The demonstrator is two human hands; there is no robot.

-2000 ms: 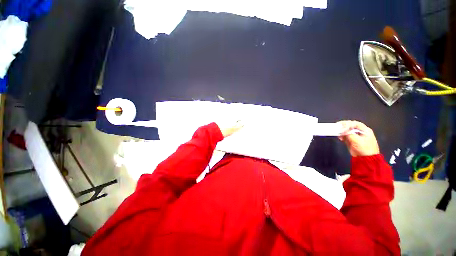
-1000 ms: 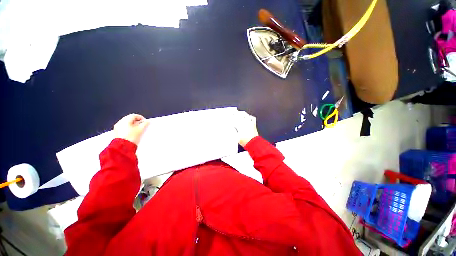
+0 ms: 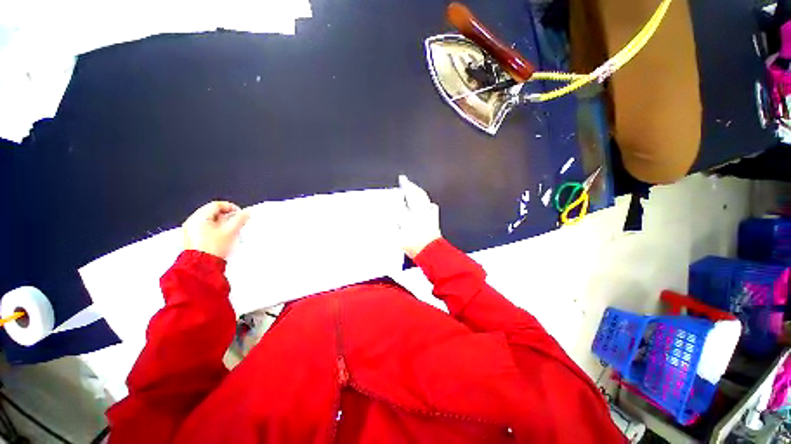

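A white cut panel (image 3: pixel 312 238) lies on the dark navy table near my body. My left hand (image 3: pixel 214 229) holds its upper edge left of the middle, fingers pinched. My right hand (image 3: pixel 418 218) is at the panel's right end; its fingers are pale against the white, so its exact grip is hard to see. White tape (image 3: pixel 78 319) runs from the tape roll (image 3: pixel 33 316) at the left table edge to the panel's left end. The tape cannot be told apart from the panel beyond that.
A steam iron (image 3: pixel 471 80) with yellow hoses stands at the upper right. Green and yellow scissors (image 3: pixel 572 200) and white scraps lie at the right edge. White pieces (image 3: pixel 147 16) lie at the far left. A brown padded board (image 3: pixel 656 104) and blue crates (image 3: pixel 668 360) are at the right.
The view has swung right. My right hand has moved from the tape's free end beyond the panel to the panel's right end. My left hand has moved from the panel's middle to its upper edge.
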